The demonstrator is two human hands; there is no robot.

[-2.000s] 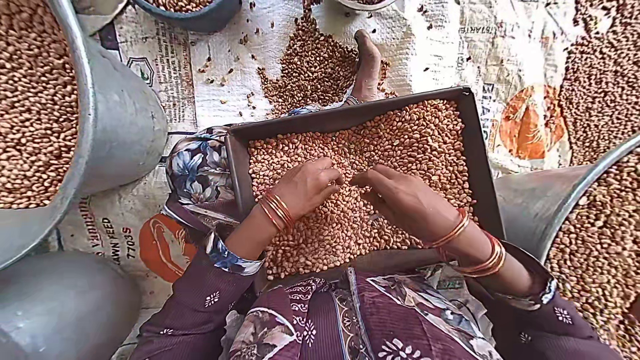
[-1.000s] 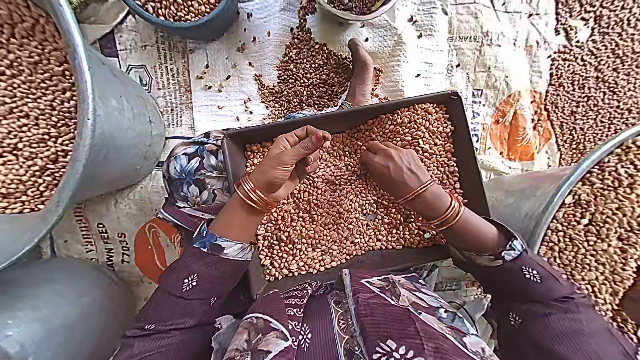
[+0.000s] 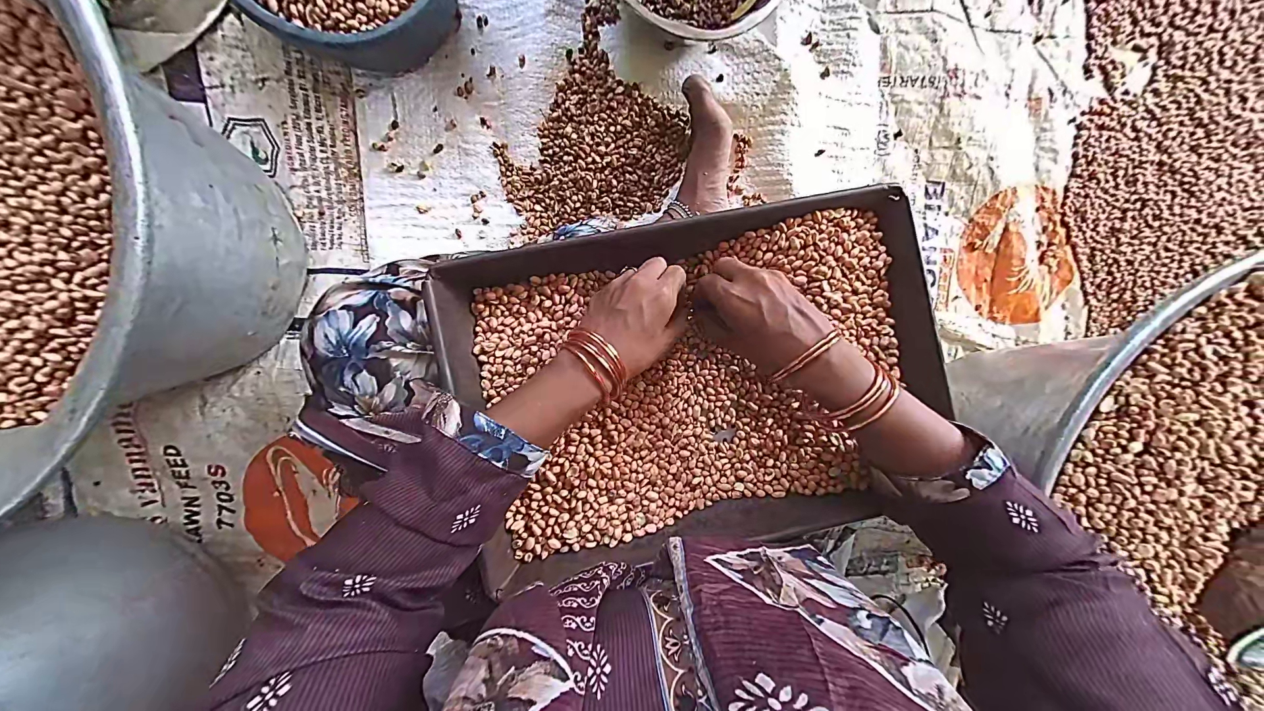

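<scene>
A dark rectangular tray [image 3: 454, 341] rests tilted on my lap, its bottom spread with reddish-brown nuts or beans [image 3: 632, 474]. Both hands are over its upper middle, close together. My left hand [image 3: 635, 311] has its fingers curled down at the nuts, and my right hand [image 3: 755, 311] is bent the same way just beside it. The fingertips of both are largely hidden, so whether they hold anything does not show. Thin bangles circle both wrists. A small bare grey patch of tray bottom shows right of the middle.
Metal tubs of nuts stand at left [image 3: 207, 237] and right [image 3: 1047, 395]. A blue bowl [image 3: 385, 39] and a white bowl [image 3: 701, 30] are at the top. A darker heap [image 3: 592, 148] lies by my bare foot [image 3: 707, 148] on printed sacks [image 3: 425, 197]; another pile [image 3: 1165, 148] spreads at upper right.
My left hand, raised over the tray's left part one second ago, has come down beside my right hand. Both are now nearer the tray's far edge than two seconds ago.
</scene>
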